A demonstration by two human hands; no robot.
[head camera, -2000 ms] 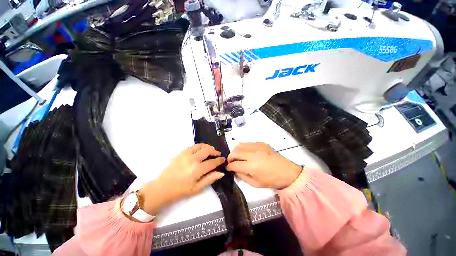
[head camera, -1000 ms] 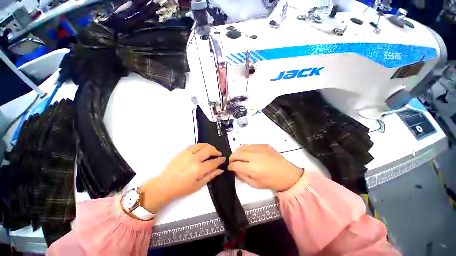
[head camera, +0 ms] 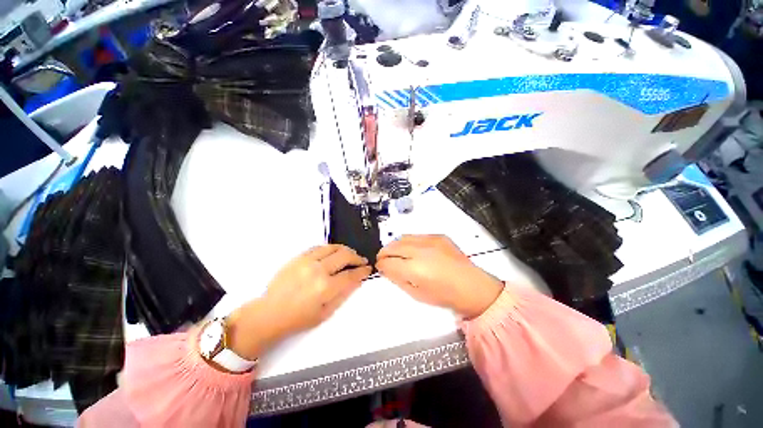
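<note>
A dark cut strip (head camera: 352, 226) lies under the presser foot (head camera: 366, 219) of the white JACK sewing machine (head camera: 535, 104). Its near end is between my two hands, just in front of the needle. My left hand (head camera: 314, 284) pinches the strip's left side near its end. My right hand (head camera: 431, 269) pinches its right side, the fingertips of both hands almost touching. The fingers cover the strip's near edge. The needle's tip is too small to make out.
A curved pile of dark strips (head camera: 159, 242) lies left of the needle, with a plaid stack (head camera: 71, 276) farther left. A bunched plaid bundle (head camera: 243, 92) lies behind. Fanned plaid pieces (head camera: 535, 217) lie under the machine arm. A control panel (head camera: 696, 207) is at the right.
The strip has moved away from me under the foot. Its tail, which hung over the table's front edge, now ends at my fingertips. My hands have stayed in nearly the same place.
</note>
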